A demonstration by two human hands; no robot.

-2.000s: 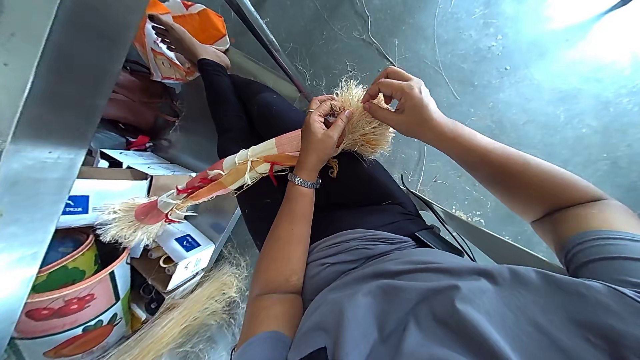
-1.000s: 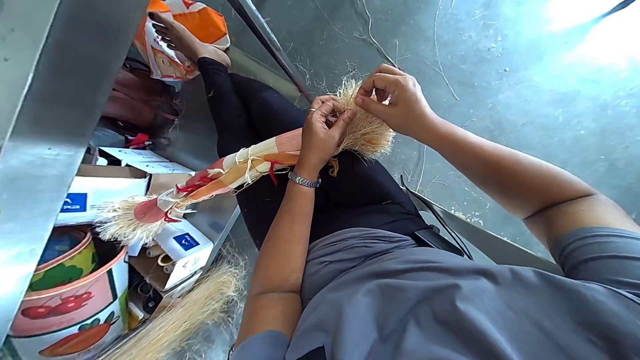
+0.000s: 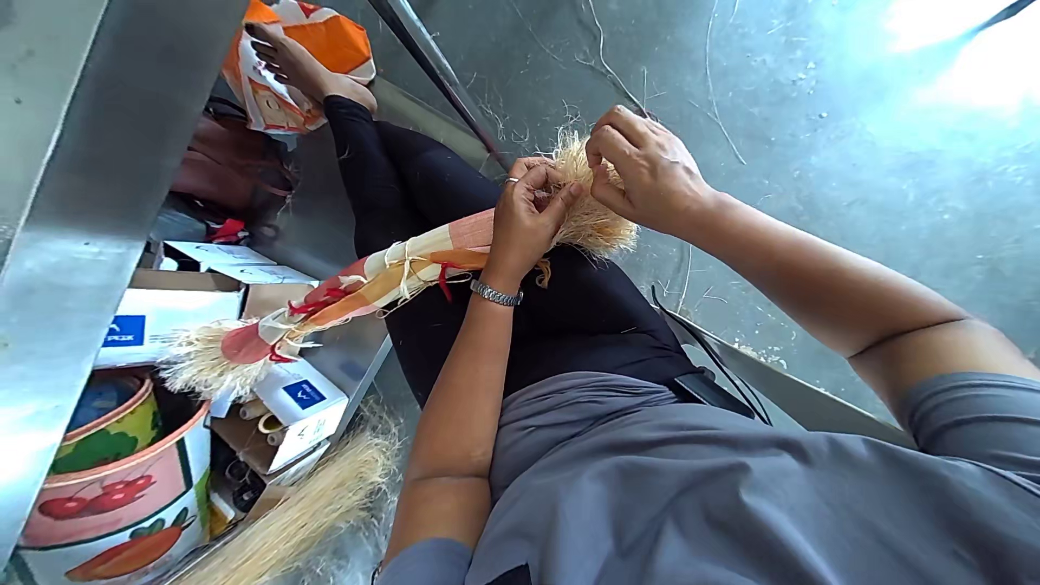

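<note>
A long bundle of pale fibre, wrapped in red, orange and cream woven material and tied with cord, lies across the lap. One frayed end hangs over the boxes at left. My left hand, with a ring and a wristwatch, pinches fibres at the base of the other frayed end. Beside it, my right hand has its fingertips curled together at the upper right of that fringe; whether they hold a strand cannot be told.
Painted pots and white cardboard boxes stand at left, below a metal beam. Loose pale fibre lies at lower left. A bare foot rests on an orange and white bag. Thin strands are scattered over the floor.
My right hand has drawn slightly away from the fringe toward the right. My left hand stays at the same place on the bundle.
</note>
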